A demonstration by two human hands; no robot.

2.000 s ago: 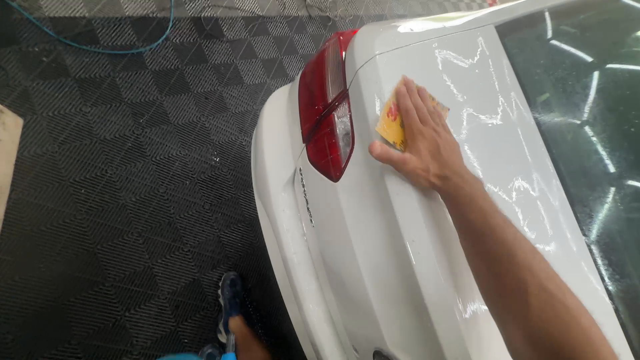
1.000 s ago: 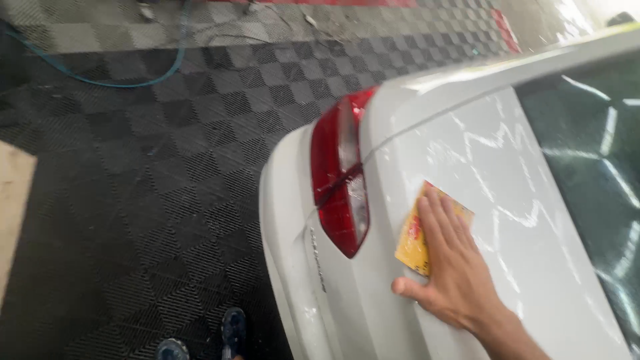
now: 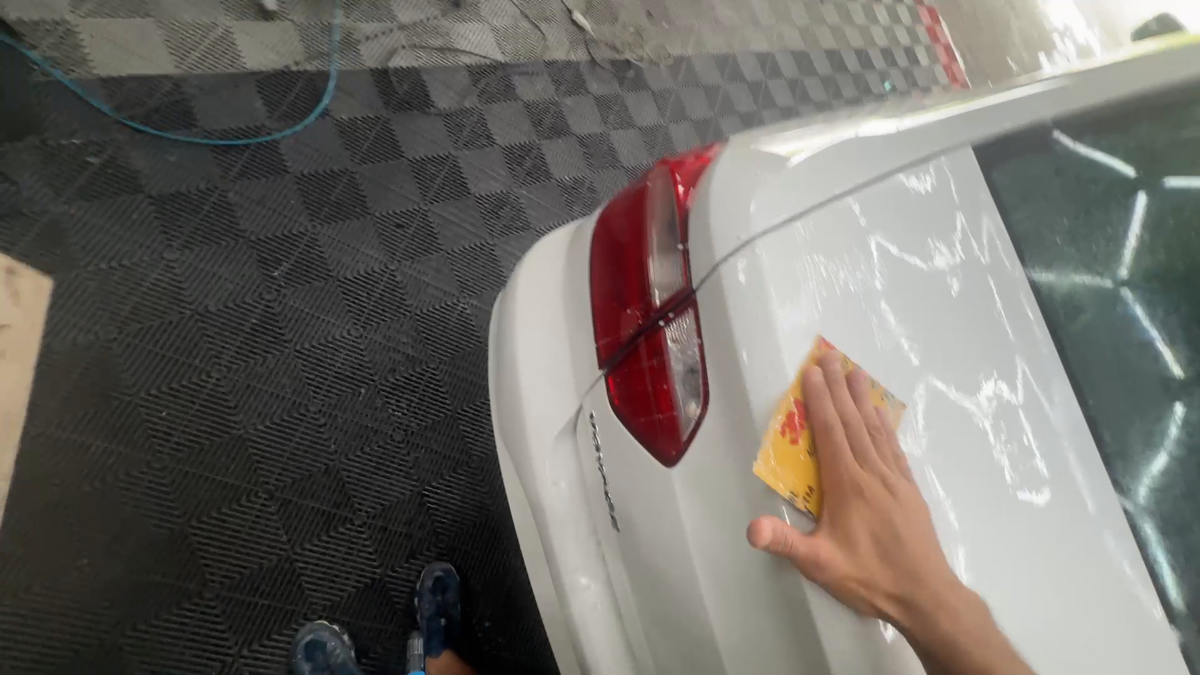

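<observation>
My right hand (image 3: 867, 506) lies palm down on the white car's trunk lid (image 3: 731, 562), fingers extended over a yellow pad or folded sheet (image 3: 787, 459) with red and dark printing. The pad is pressed flat against the wet-looking paint, between the red and clear taillight (image 3: 647, 319) and the rear window (image 3: 1116, 281). My thumb sticks out to the left, off the pad. My left hand is not visible. A small light-blue object (image 3: 415, 653), only partly in view, shows at the bottom edge beside a shoe; what it is cannot be told.
Black and grey textured floor tiles (image 3: 281, 328) lie left of the rear bumper (image 3: 534, 394). A blue hose (image 3: 206, 141) curves across the upper left. Two dark shoes (image 3: 438, 600) show at the bottom. A pale board-like edge (image 3: 19, 356) stands at far left.
My right hand and the yellow pad have moved down the view along the trunk lid, from higher up beside the taillight. The view has shifted, showing more floor at the top.
</observation>
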